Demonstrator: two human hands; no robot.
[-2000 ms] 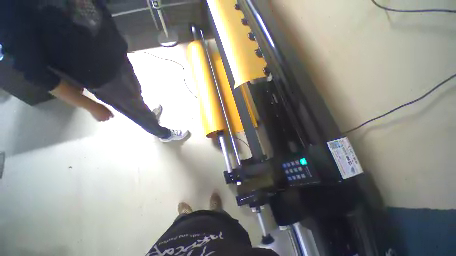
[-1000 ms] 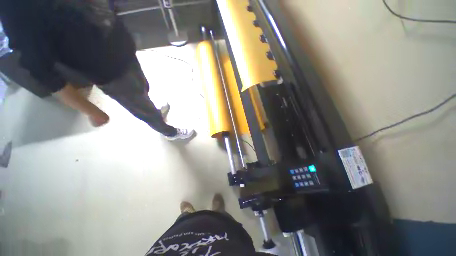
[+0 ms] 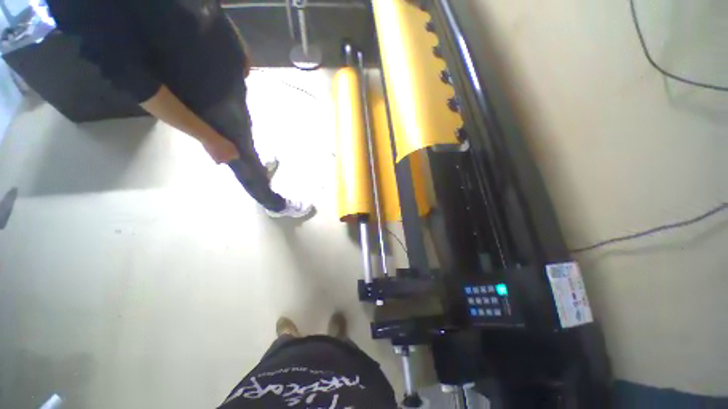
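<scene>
The yellow sheet (image 3: 411, 88) lies over the top of the long black machine (image 3: 455, 216), with small black pinch rollers (image 3: 453, 104) along its right edge. The yellow media roll (image 3: 352, 152) sits low on the machine's left side, on a silver shaft (image 3: 366, 252). More yellow sheet hangs between the roll and the machine. The control panel (image 3: 488, 300) has lit blue-white keys and a green light, with a white label (image 3: 568, 295) beside it. Neither of my hands is in view.
Another person (image 3: 183, 80) in dark clothes stands at the upper left, one arm hanging. A dark desk (image 3: 76, 80) is behind them. A stand with a round base (image 3: 306, 57) is at the top. A thin cable (image 3: 654, 232) lies on the floor at the right.
The view has shifted, so the machine appears slightly farther right and more upright. The other person appears farther right, and more of the dark desk shows. The yellow sheet stays on the machine.
</scene>
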